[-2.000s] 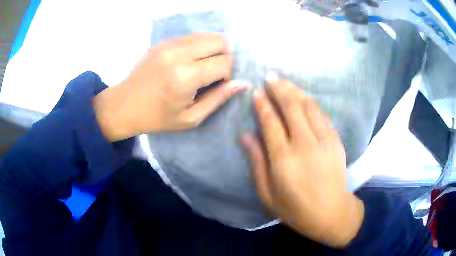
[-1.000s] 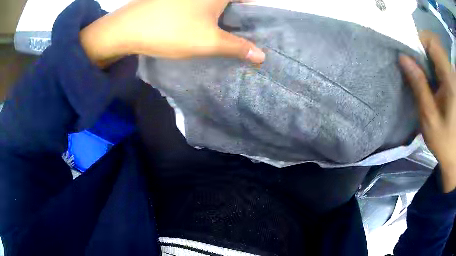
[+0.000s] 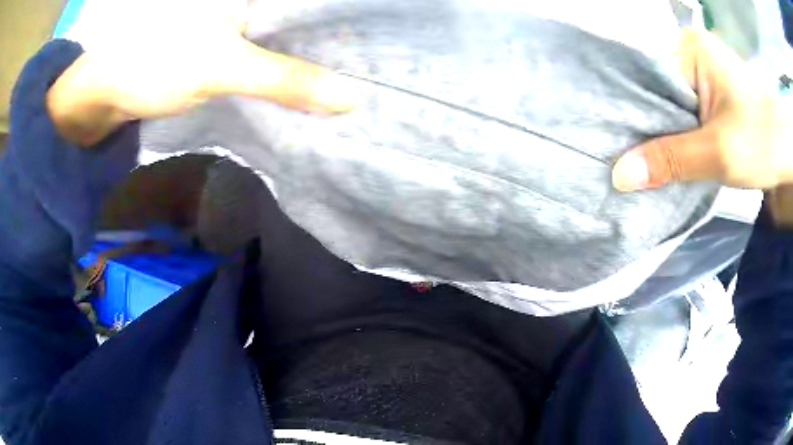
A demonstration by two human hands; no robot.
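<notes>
A mottled grey fabric panel (image 3: 417,200) is held up over my lap, with a thin dark seam running diagonally across it. A white lining (image 3: 565,300) shows as a frayed edge along its lower border. My left hand (image 3: 209,74) grips the panel's upper left, thumb on top of the cloth, and looks overexposed. My right hand (image 3: 704,139) grips the right side, its thumb lying on the cloth by the seam's right end. The fingers behind the cloth are hidden.
A blue bin (image 3: 143,291) is at the lower left, below the table. Crumpled clear plastic (image 3: 665,335) lies at the right under the panel. Part of the machine area shows at the upper right edge, blurred. The panel covers most of the table.
The panel went from lying flat under both hands to being held over my lap. Since one second ago my right hand has moved left, its thumb now on the cloth, and my left hand has shifted left.
</notes>
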